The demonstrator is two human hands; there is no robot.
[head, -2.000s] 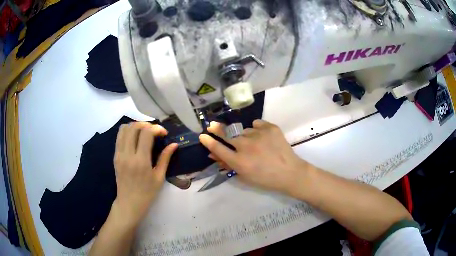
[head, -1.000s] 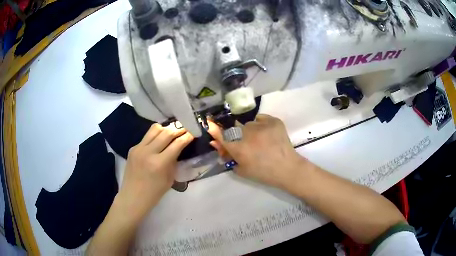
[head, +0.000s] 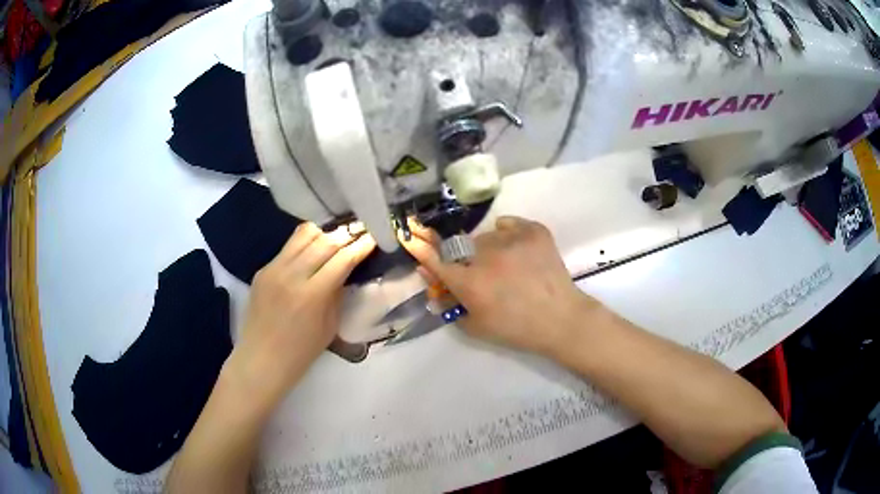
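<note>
A dark cut piece (head: pixel 249 232) lies under the white sewing machine head (head: pixel 415 58), running left from the needle area. My left hand (head: pixel 301 289) presses its fingertips on the cloth just left of the presser foot (head: pixel 403 228). My right hand (head: pixel 511 285) has its fingertips on the cloth right beside the presser foot. It also holds thread snips (head: pixel 450 313), with orange and blue near the palm and blurred blades pointing left. The label is not visible; the fingers and machine cover that spot.
A curved dark piece (head: pixel 159 371) lies on the table at the left, another dark piece (head: pixel 214 121) behind it. Small dark squares (head: pixel 749 208) lie at the right by the machine arm. A printed ruler (head: pixel 502 425) runs along the front edge. Yellow tape (head: pixel 34 318) edges the left.
The label with gold marks, visible two seconds ago, is now hidden. The cloth has shifted back under the machine and turned, parting from the curved piece at left. Both hands moved in closer to the needle.
</note>
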